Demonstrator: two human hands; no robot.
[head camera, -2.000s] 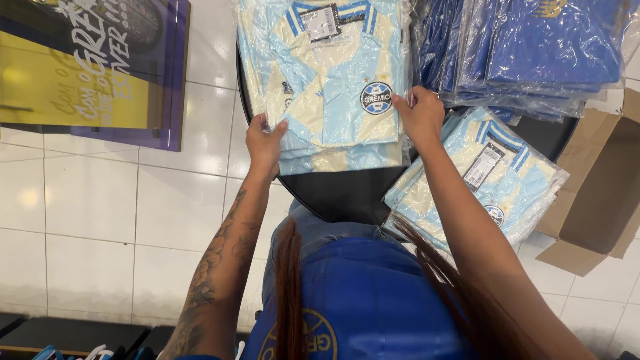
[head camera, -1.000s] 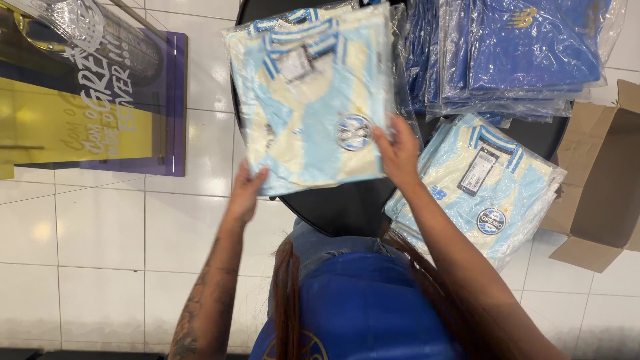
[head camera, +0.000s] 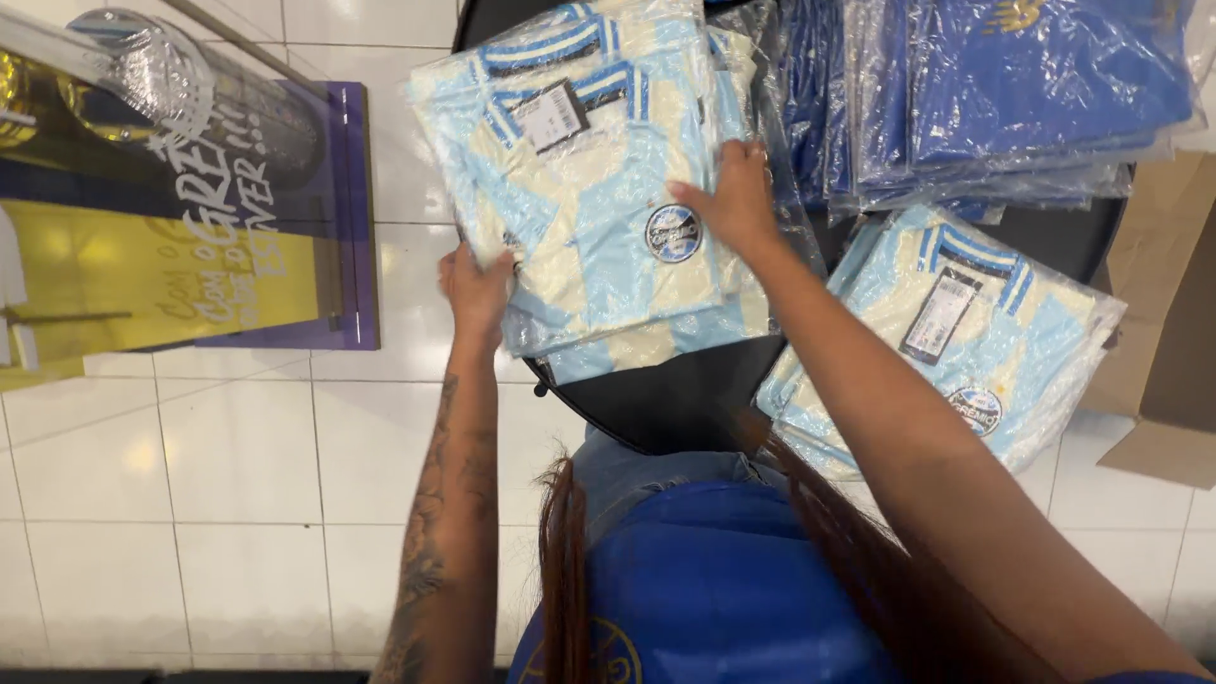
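Between my two hands is a light-blue and cream football shirt folded in a clear plastic bag (head camera: 589, 218), with a tag at its collar and a round crest. My left hand (head camera: 477, 294) grips the bag's lower left edge. My right hand (head camera: 739, 199) grips its right edge, thumb on top near the crest. Beneath it lie more bagged shirts (head camera: 627, 351) of the same kind, partly hidden. To the right, under my right forearm, lies another pile of bagged light-blue shirts (head camera: 1021, 323).
Bagged blue garments (head camera: 1045, 85) are stacked at the upper right of the black round table (head camera: 655, 404). An open cardboard box (head camera: 1154, 285) stands at the far right. A purple and yellow display stand (head camera: 351, 218) is at the left, above the tiled floor.
The bagged shirt between my hands, lifted and tilted one second ago, now lies turned at a different slant over the pile. My left hand has moved up along its left edge.
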